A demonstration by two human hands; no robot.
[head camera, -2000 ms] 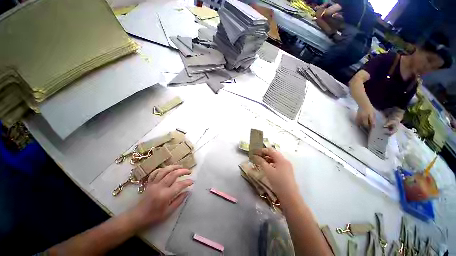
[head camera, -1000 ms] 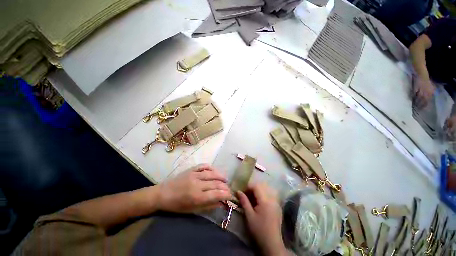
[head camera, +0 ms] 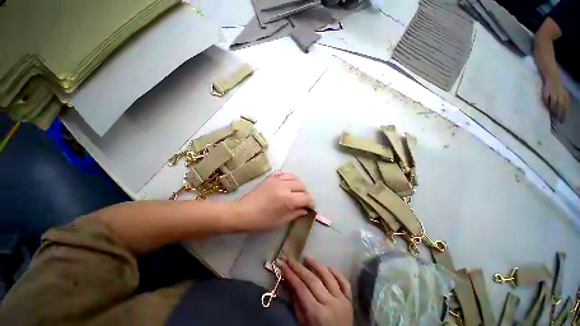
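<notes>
A khaki strap tab (head camera: pixel 297 238) lies in front of me between the two pink guide strips. Its gold snap hook (head camera: pixel 270 297) hangs from the near end. My left hand (head camera: pixel 278 202) holds the far end of the tab with its fingertips, beside the far pink strip (head camera: pixel 323 218). My right hand (head camera: pixel 316 288) has its fingertips on the near end, by the hook. The near pink strip is mostly hidden.
Hooked tabs lie in a left pile (head camera: pixel 230 155), a centre pile (head camera: pixel 379 184) and rows at lower right. A plastic-wrapped bundle (head camera: pixel 407 286) is by my right hand. A ring tab (head camera: pixel 233 79), yellow-khaki panels (head camera: pixel 95 38) and grey pieces lie beyond. Another person's arm (head camera: pixel 548 60) is at right.
My right hand has brought a tab from the centre pile to the pink strips. Over the last second, my left hand moved to its far end and my right hand to its hook end.
</notes>
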